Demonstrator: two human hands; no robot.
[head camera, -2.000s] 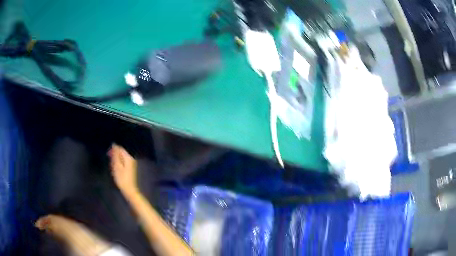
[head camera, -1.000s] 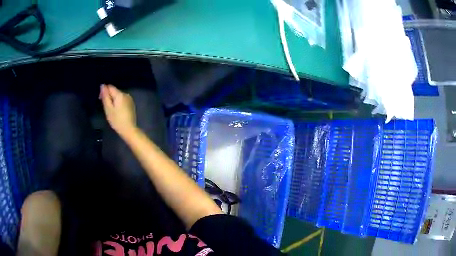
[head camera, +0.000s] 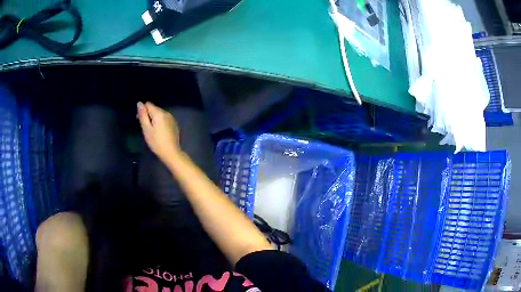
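My right hand (head camera: 160, 131) is over my dark-clothed lap, below the bench edge. Its fingers are curled with thumb and fingertips close together; whether they pinch something small cannot be told. Only a bare part of my left arm (head camera: 63, 248) shows at the lower left; the left hand cannot be seen. On the green bench (head camera: 257, 40) lies a black power adapter (head camera: 191, 14) with white labels at its end, cut off by the top edge. Its thick black cable (head camera: 108, 52) runs left into a loop with a yellow tie.
A blue crate (head camera: 257, 171) with clear liner stands right of my lap, a black cord (head camera: 274, 234) inside. More blue crates (head camera: 468, 211) stand further right, and one at far left. White sheets (head camera: 451, 74), a clear bag (head camera: 368, 28) and a white cord (head camera: 347, 63) lie at the bench's right.
The view has swung down since the first frame and shifted slightly since the second. My left hand, seen over the lap two seconds ago, is out of sight. My right hand stays over the lap.
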